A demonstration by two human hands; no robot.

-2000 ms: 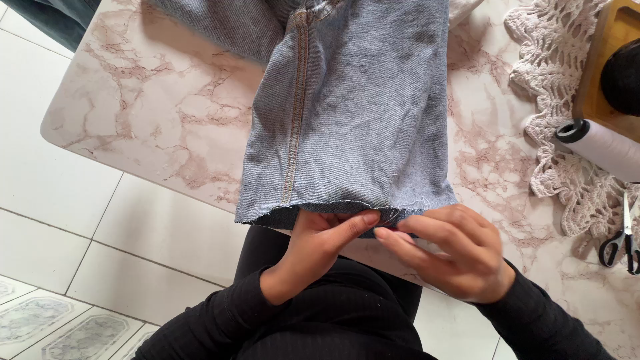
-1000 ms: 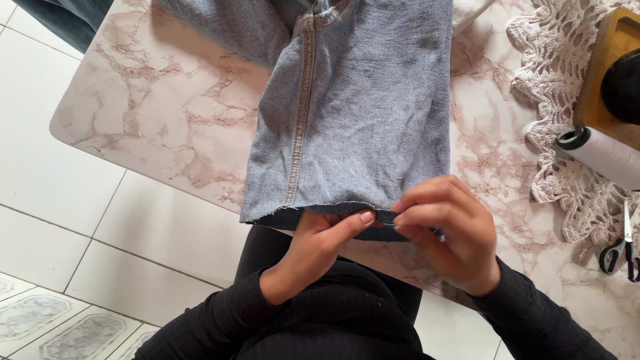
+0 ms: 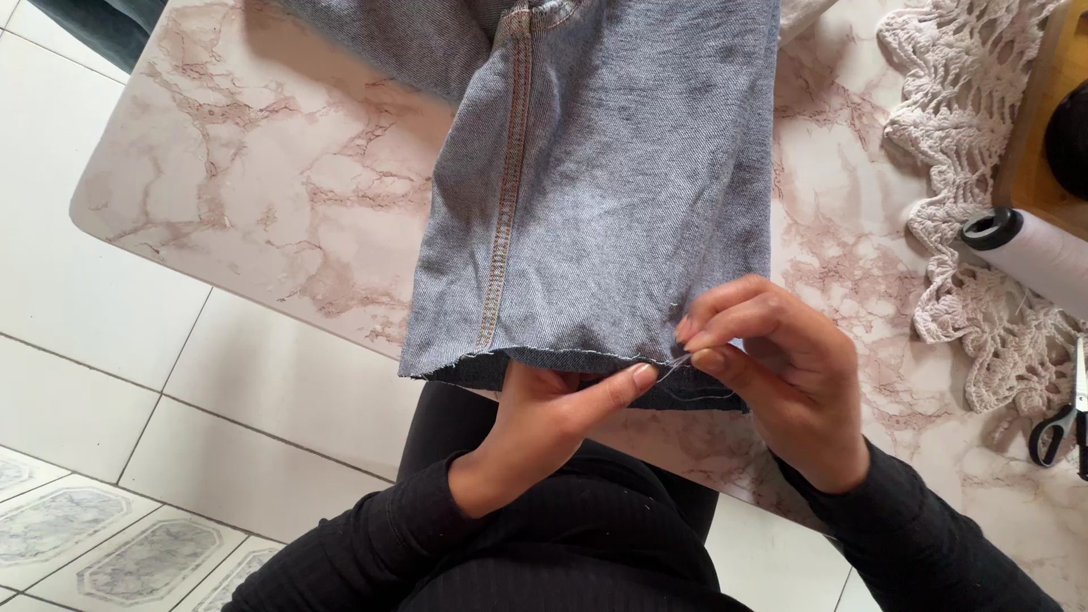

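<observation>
A light blue denim garment leg (image 3: 612, 195) lies over the table, its frayed cut edge toward me and its opening showing darker denim. My left hand (image 3: 561, 416) has its fingers inside the opening and its thumb on top, pinching the raw edge. Close on the right, my right hand (image 3: 769, 365) pinches loose pale threads (image 3: 676, 365) between thumb and fingertips, just above the edge. A strand of thread hangs in a curve across the dark inner denim. Whether a needle is among the threads cannot be told.
The marble-patterned table (image 3: 280, 170) ends in front of my body. On the right are a crocheted lace cloth (image 3: 943, 170), a large cone of pale thread (image 3: 1033, 251), black-handled scissors (image 3: 1058, 433) and a wooden tray (image 3: 1033, 110) holding a black object. Dark fabric (image 3: 93, 30) shows at top left.
My right hand has moved slightly away from and back toward the edge, and now holds visible threads beside my left thumb. My left hand keeps its pinch on the denim.
</observation>
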